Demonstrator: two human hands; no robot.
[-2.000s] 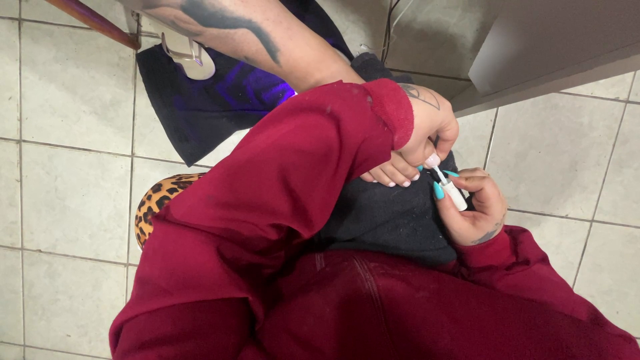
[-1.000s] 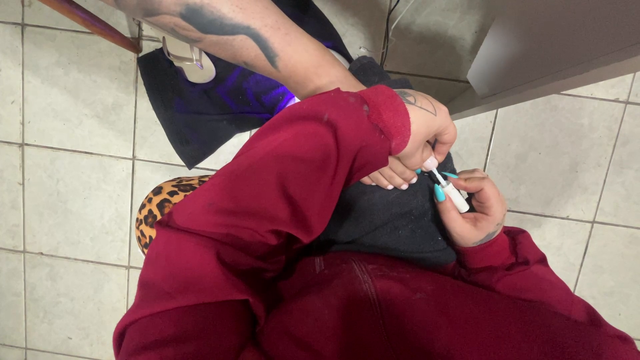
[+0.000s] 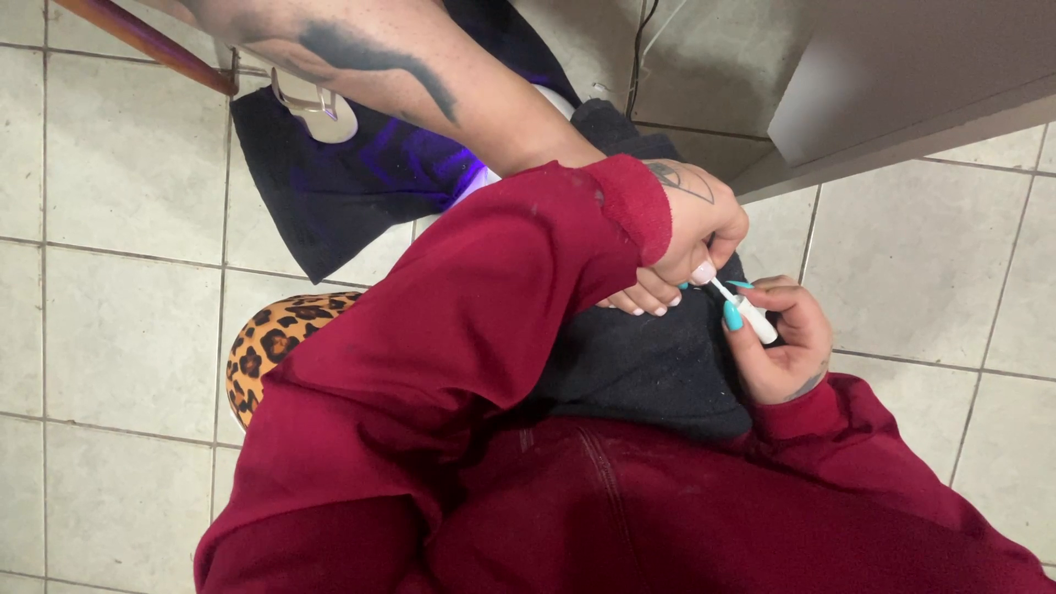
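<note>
My right hand (image 3: 784,338), with long turquoise nails, holds the white cap (image 3: 756,320) of a nail polish brush between thumb and fingers. The thin brush stem (image 3: 723,290) points up and left to a small pale pink object, apparently a polish bottle (image 3: 703,272), in the curled fingers of my left hand (image 3: 701,219). I cannot tell whether the brush tip is inside it. Beneath my left hand are another person's toes (image 3: 648,299) with whitish nails, resting on a black towel (image 3: 643,363) over my lap. My left hand and sleeve hide most of that foot.
The person's tattooed leg (image 3: 462,82) crosses the top. A cream sandal (image 3: 318,107) and a dark cloth (image 3: 289,198) lit purple lie on the tiled floor. A leopard-print seat (image 3: 280,342) is at left, a wooden leg (image 3: 157,45) at upper left, a grey furniture panel (image 3: 916,82) at upper right.
My left hand has shifted slightly toward the bottom of the view, with the pale object in it. My right hand has stayed nearly in place, holding the cap. More of the brush stem shows.
</note>
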